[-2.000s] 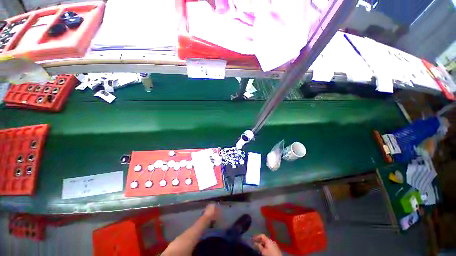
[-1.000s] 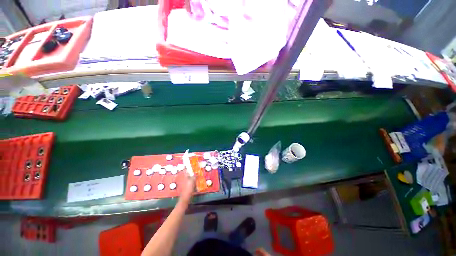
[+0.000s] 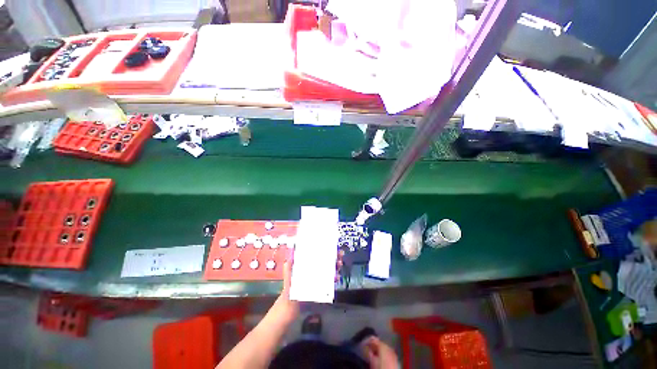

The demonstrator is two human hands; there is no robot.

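Observation:
My left hand is shut on a white card or flat box, held upright above the right end of a shallow red tray. The palm and most fingers are hidden behind it. Small white round parts lie in rows on the tray. My right hand is low at the bottom edge, blurred, off the bench; I cannot tell whether it holds anything. A heap of small black-and-white parts lies right of the card.
A white strip, a clear bag and a white cup stand or lie at the right. A slanting metal post rises behind. Red compartment trays lie left, beside a paper label. Red stools are below.
My left hand, first below the bench edge, reached to the white card lying on the tray and now holds it up nearer to me. The view has shifted slightly.

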